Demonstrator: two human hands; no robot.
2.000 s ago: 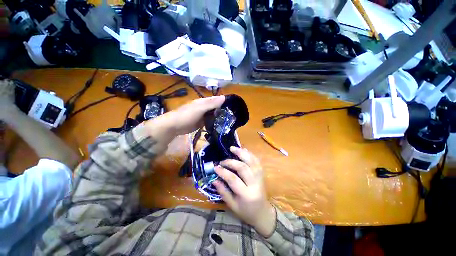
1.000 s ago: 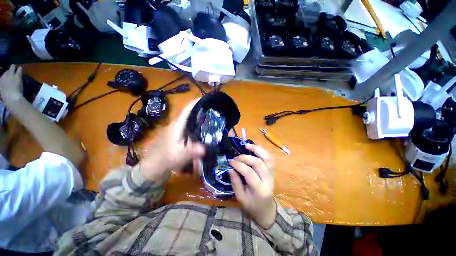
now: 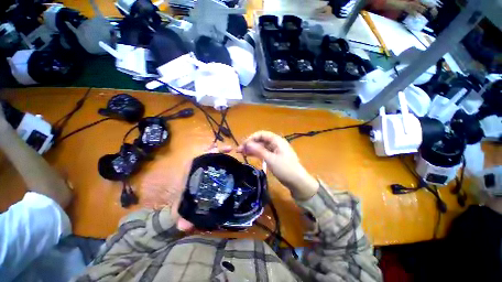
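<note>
The camera unit is tilted in front of me, with its black head shell (image 3: 205, 190) open side up, showing the circuit board (image 3: 212, 187) and thin blue wires. The dark round opening of the camera body (image 3: 247, 193) lies against its right side. My left hand (image 3: 186, 221) holds the unit from the left and below; most of it is hidden, with fingertips showing at the lower left and above the shell. My right hand (image 3: 275, 160) is above the body, thumb and forefinger pinched together; whether something thin is between them is unclear.
Two lens modules (image 3: 153, 134) with cables lie at left, beside a black rounded part (image 3: 125, 107). White cameras (image 3: 217, 83) crowd the back; a parts tray (image 3: 308, 85) stands behind. More cameras (image 3: 400, 132) are at right. Another person's arm (image 3: 33, 160) reaches in at left.
The unit has turned and come lower and nearer to me, open shell up. My right hand has moved from the body's lower part to above it. The orange tool no longer shows.
</note>
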